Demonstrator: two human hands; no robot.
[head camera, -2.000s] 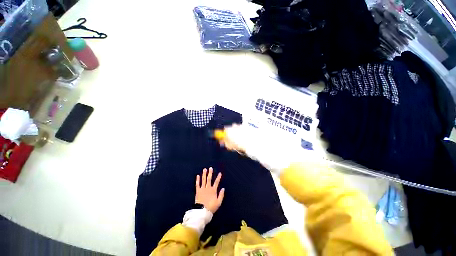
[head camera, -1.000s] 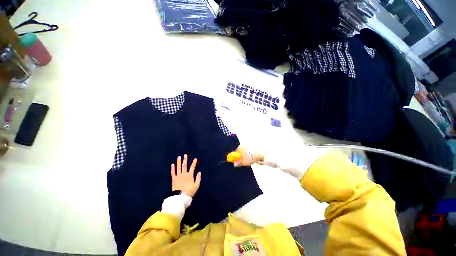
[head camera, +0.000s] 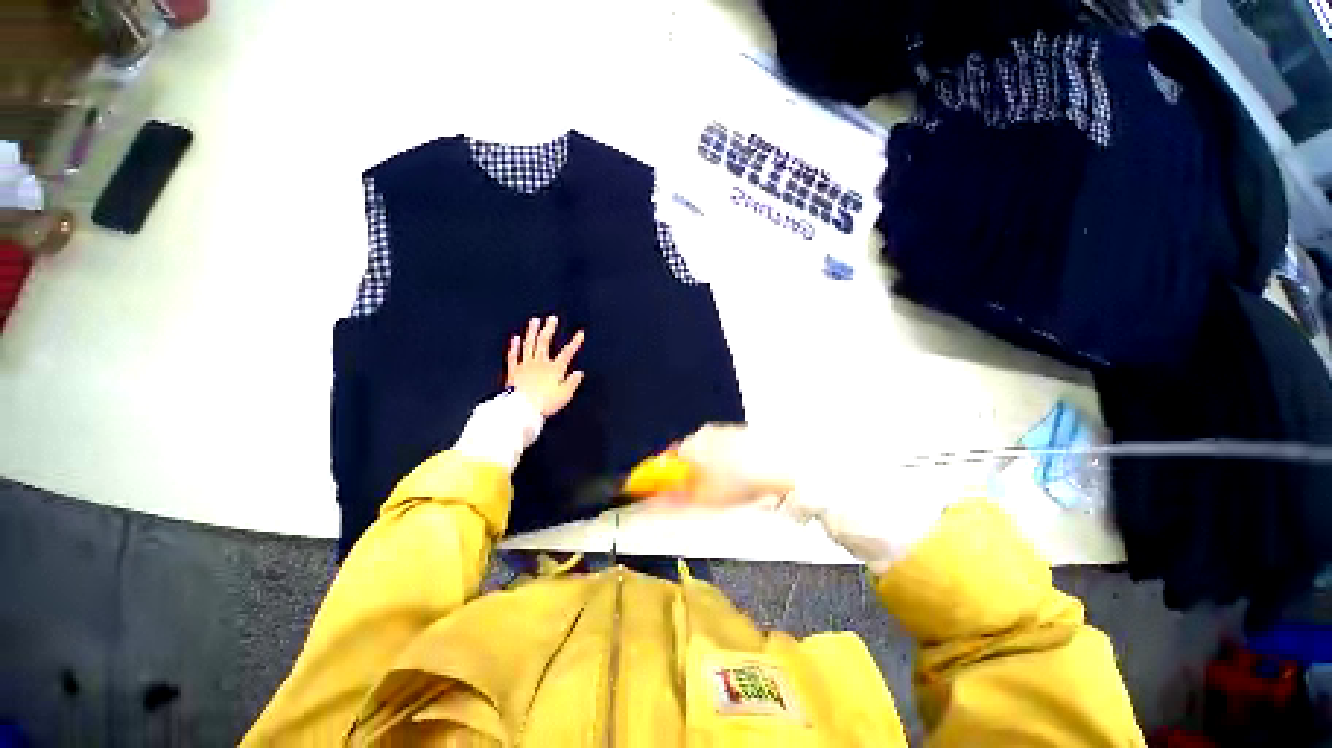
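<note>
A navy-black sleeveless vest (head camera: 497, 263) lies flat on the cream-white table (head camera: 249, 365), with gingham lining at neck and armholes. My left hand (head camera: 544, 368) rests on the middle of the vest with its fingers spread, holding nothing. My right hand (head camera: 716, 465) is closed around the yellow-orange thread snips (head camera: 660, 475), at the vest's lower right near the table's front edge. The snips' tip is blurred over the dark cloth, so I cannot tell whether it touches.
Printed polybags (head camera: 789, 183) lie right of the vest. Beyond them are piled unfinished vests (head camera: 1023, 219) and dark garments (head camera: 1227, 439) over the right edge. A light-blue packet (head camera: 1063, 453) lies under a thin cord (head camera: 1198, 450). A black phone (head camera: 142, 177) is at the left.
My right hand has moved with the snips from the vest's right side down towards its lower hem. My left hand stays flat on the vest. The view has shifted towards the front edge.
</note>
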